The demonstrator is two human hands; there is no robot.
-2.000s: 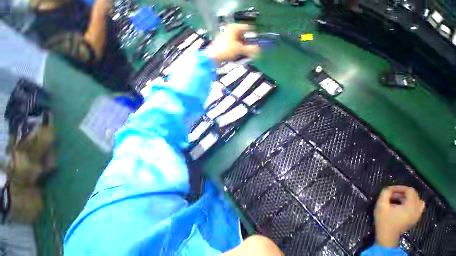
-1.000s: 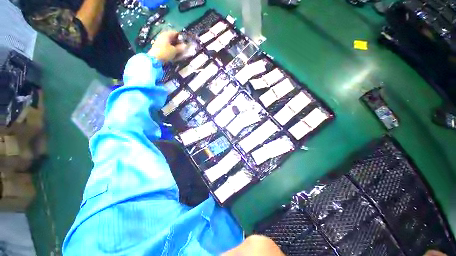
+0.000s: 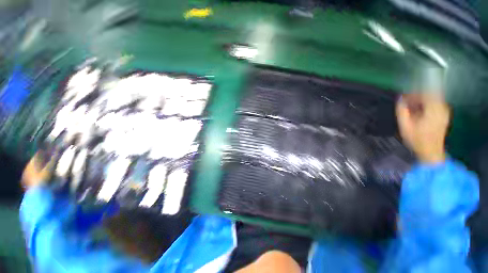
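The frame is strongly motion-blurred. My left hand (image 3: 36,169) is at the left edge of the side tray of white-backed parts (image 3: 150,114); its fingers are smeared and I cannot tell what they hold. My right hand (image 3: 424,125) is raised over the right end of the large black work tray (image 3: 299,96), with its fingers curled. A small dark spot shows between its fingers, but I cannot tell if it is a held part.
A small part-assembled phone (image 3: 243,51) lies beyond the trays on the green bench (image 3: 315,45). A yellow sticker (image 3: 198,13) lies at the far edge. A blue item (image 3: 15,91) is at far left. Pale streaks show at far right.
The view has swung left to right, so the trays sit level. My left hand is now at the side tray's near left side, lower in view. My right hand has come fully into view at right.
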